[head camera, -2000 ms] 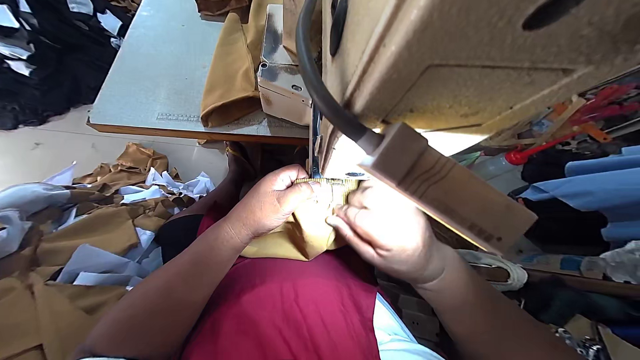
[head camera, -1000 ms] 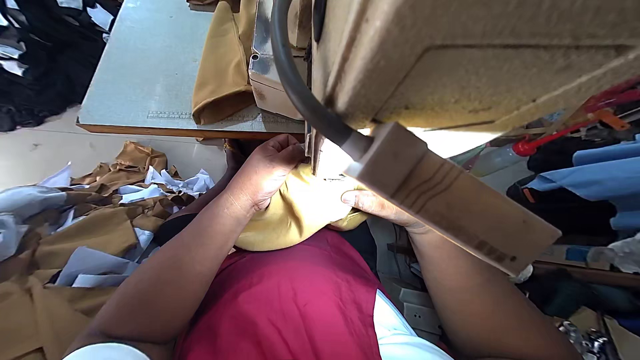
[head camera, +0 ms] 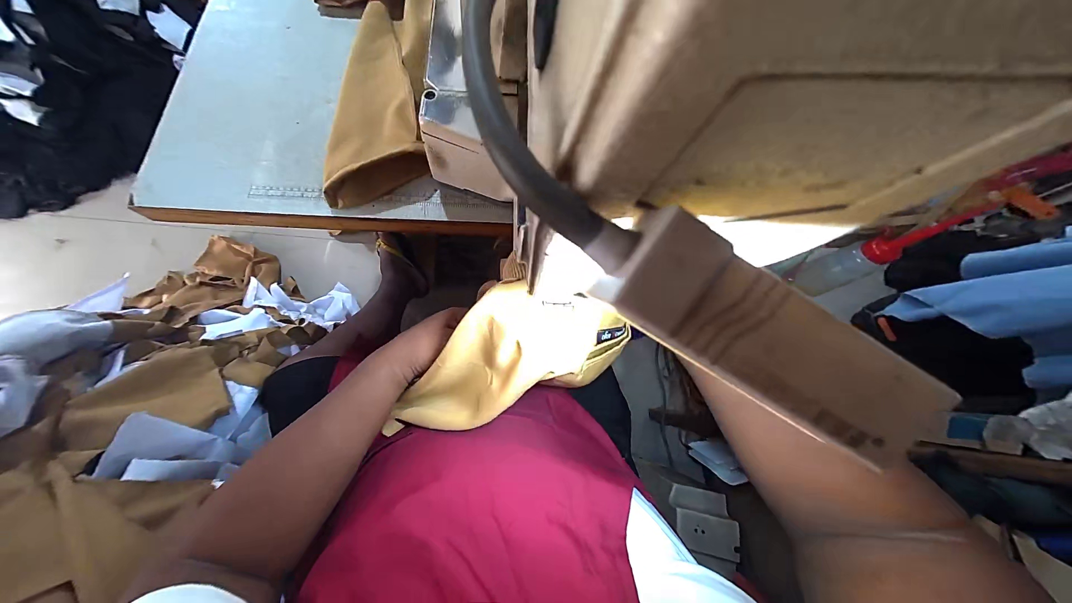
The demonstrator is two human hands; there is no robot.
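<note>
A piece of yellow fabric, sewn in shape and with a small dark label at its right side, lies over my lap under the head of a sewing machine. My left hand is at the fabric's left edge, its fingers mostly hidden behind the cloth. My right hand is out of sight behind the fabric and the beige box-shaped lamp on a grey flexible neck; only the right forearm shows. Bright light falls on the fabric near the needle area, where a short dark stitched mark is seen.
A pale worktable with a printed ruler stands at upper left, a folded mustard garment piece on it. Mustard and white cloth scraps cover the floor at left. Blue cloth and a clear bottle with a red cap are at right.
The yellow fabric, bunched between both hands earlier, now hangs spread toward my lap with its label showing. My right hand, visible before, has gone out of sight; my left hand has moved down the fabric's edge.
</note>
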